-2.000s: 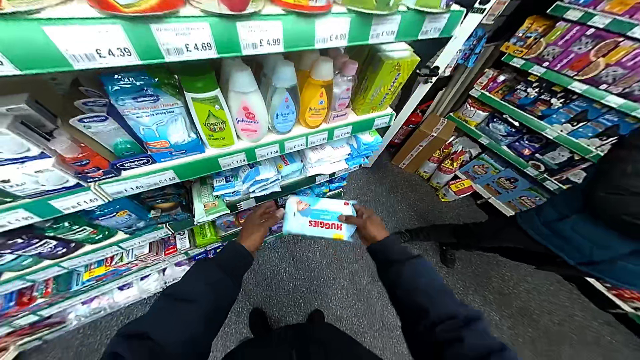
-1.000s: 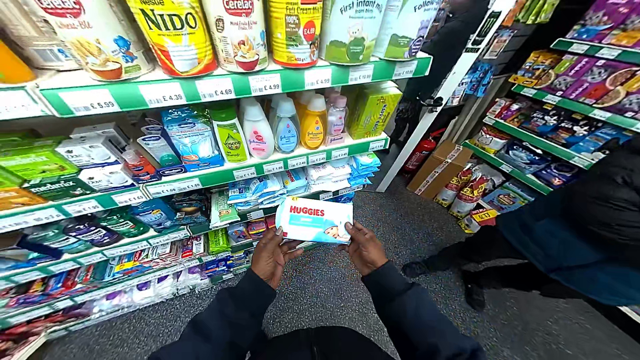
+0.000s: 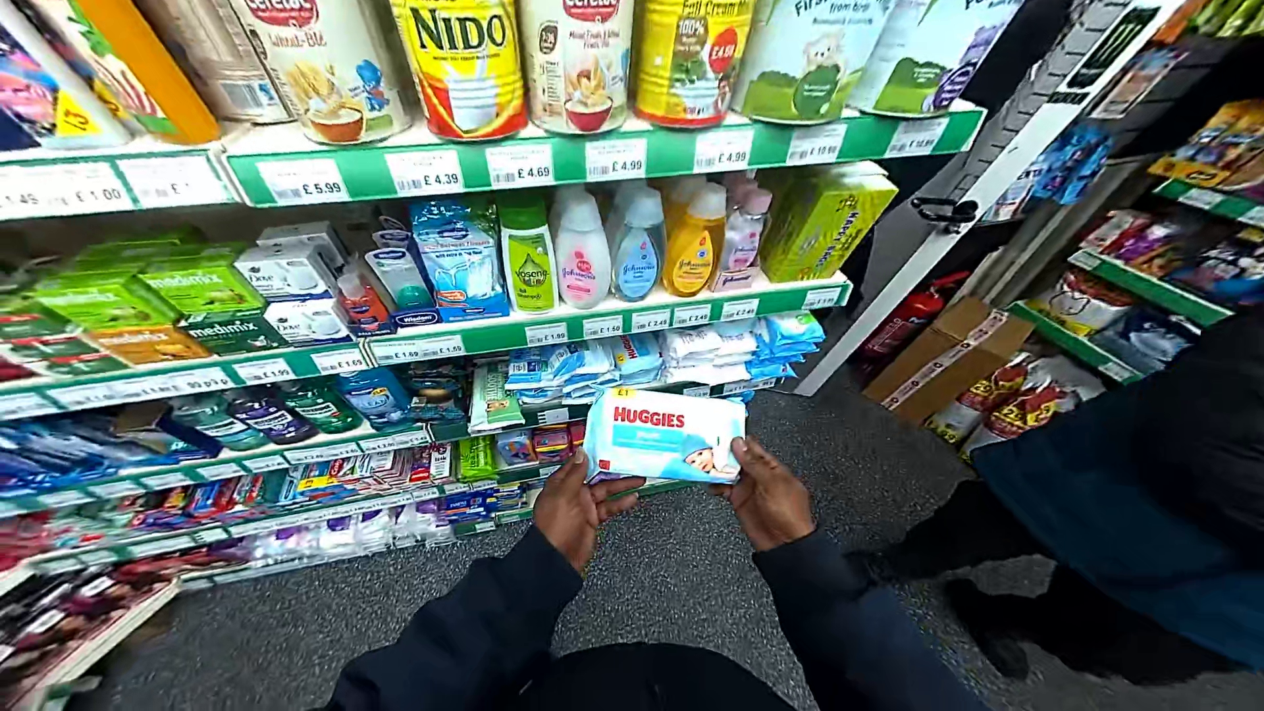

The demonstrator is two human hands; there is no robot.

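Note:
A white and light-blue Huggies baby wipes pack [image 3: 667, 435] is held level between both hands, its printed front facing up toward me. My left hand [image 3: 578, 504] grips the pack's left end, with fingers reaching under the lower edge. At the right end, my right hand [image 3: 771, 497] has its thumb by the corner and its other fingers partly hidden. Just behind the pack, similar wipes packs [image 3: 632, 357] lie in stacks on a lower shelf. Above them stand baby toiletry bottles, among them a yellow Johnson's bottle [image 3: 695, 241].
Green-edged shelving [image 3: 592, 331] fills the left and centre, with a Nido tin [image 3: 462, 64] on the upper shelf. A person in dark clothes [image 3: 1116, 513] stands close on the right. Beyond are a cardboard box [image 3: 950, 357], a fire extinguisher [image 3: 904, 316] and more shelves.
The wipes pack was upside down to me two seconds ago; its lettering now reads upright. Both hands still hold its ends. The view has tilted up to show the tins.

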